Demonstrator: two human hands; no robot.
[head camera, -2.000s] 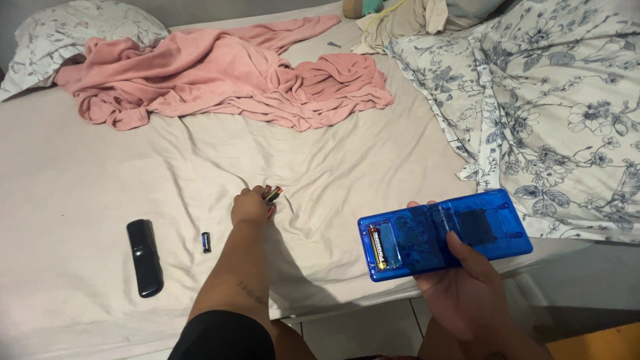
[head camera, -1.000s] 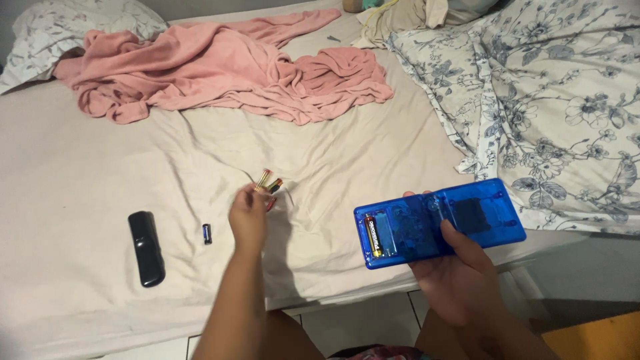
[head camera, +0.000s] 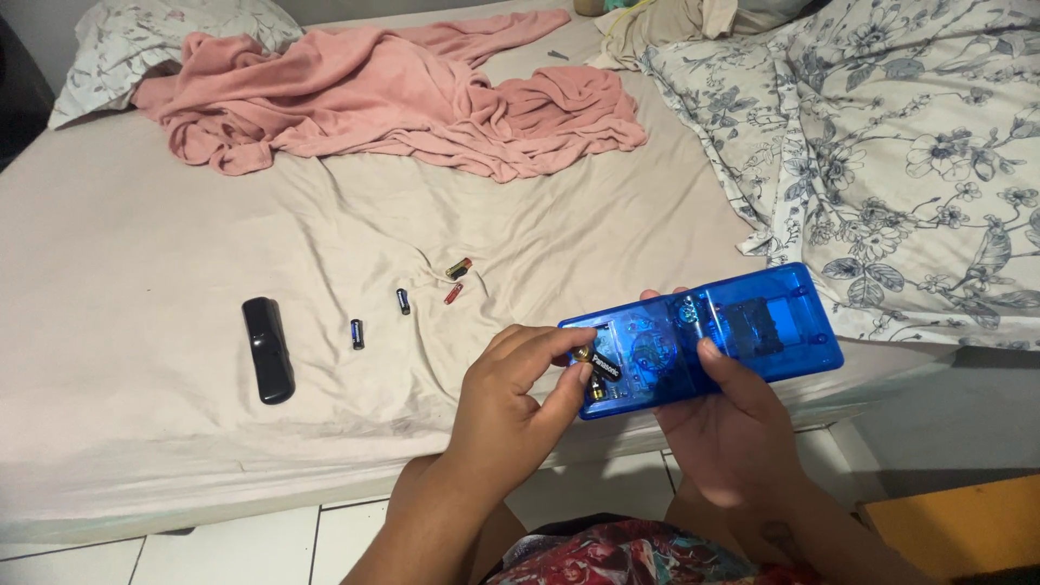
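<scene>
My right hand (head camera: 731, 414) holds a translucent blue plastic electronic device (head camera: 658, 357), its battery compartment showing at the left end. Between thumb and forefinger, my left hand (head camera: 520, 390) pinches a Panasonic battery (head camera: 604, 366) at that compartment. Another battery (head camera: 598, 388) lies partly hidden beneath it. On the bed sheet to the left are a dark blue battery (head camera: 403, 301), a second dark blue battery (head camera: 357, 334), a gold and dark battery (head camera: 459, 268) and a small red battery (head camera: 454, 293).
A black remote-like object (head camera: 268, 351) lies on the sheet at the left. Behind it is a crumpled pink blanket (head camera: 390, 97). Floral bedding (head camera: 918, 162) covers the right side, and a patterned pillow (head camera: 171, 49) sits at the back left. Below the bed edge is a tiled floor (head camera: 236, 540).
My left hand has moved from the batteries on the sheet to the device's compartment, a battery now in its fingers. A second dark blue battery now shows on the sheet.
</scene>
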